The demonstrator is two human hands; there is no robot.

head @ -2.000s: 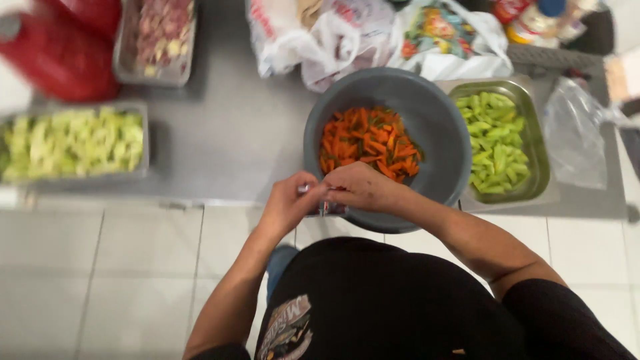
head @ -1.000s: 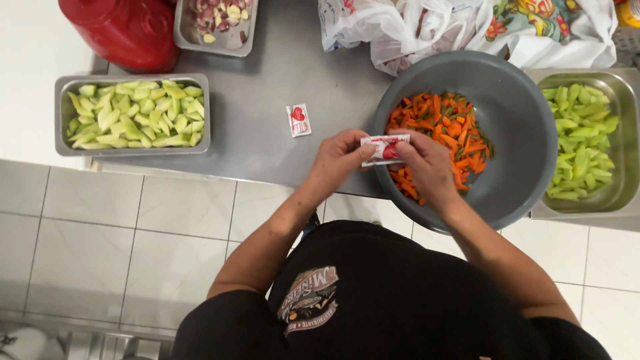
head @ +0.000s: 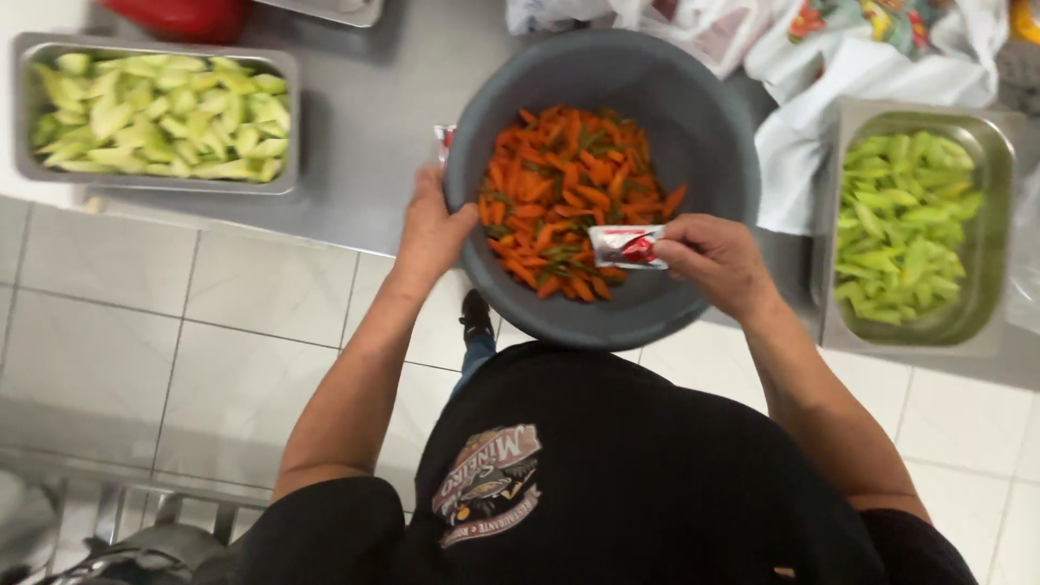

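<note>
A large grey plastic bowl [head: 707, 154] holds orange carrot pieces [head: 561, 195] mixed with some green pieces. My right hand [head: 715, 256] pinches a small white and red seasoning sachet [head: 626, 247] over the bowl's contents. On the bowl's left side rests my left hand [head: 435, 223], its thumb at the rim and its fingers outside, partly out of sight. Just beyond those fingers, a second sachet [head: 444, 142] shows between them and the bowl wall. Whether the held sachet is torn cannot be told.
Steel pans of cut pale green vegetable stand left [head: 296, 122] and right [head: 829, 227] of the bowl on the steel counter [head: 357, 162]. Plastic bags [head: 886, 89] lie behind it. A red container [head: 183, 16] and another steel pan [head: 370, 12] are at the upper left.
My left hand has let go of the sachet and moved to the bowl's left side. My right hand now holds the sachet alone. The bowl now covers part of the sachet on the counter.
</note>
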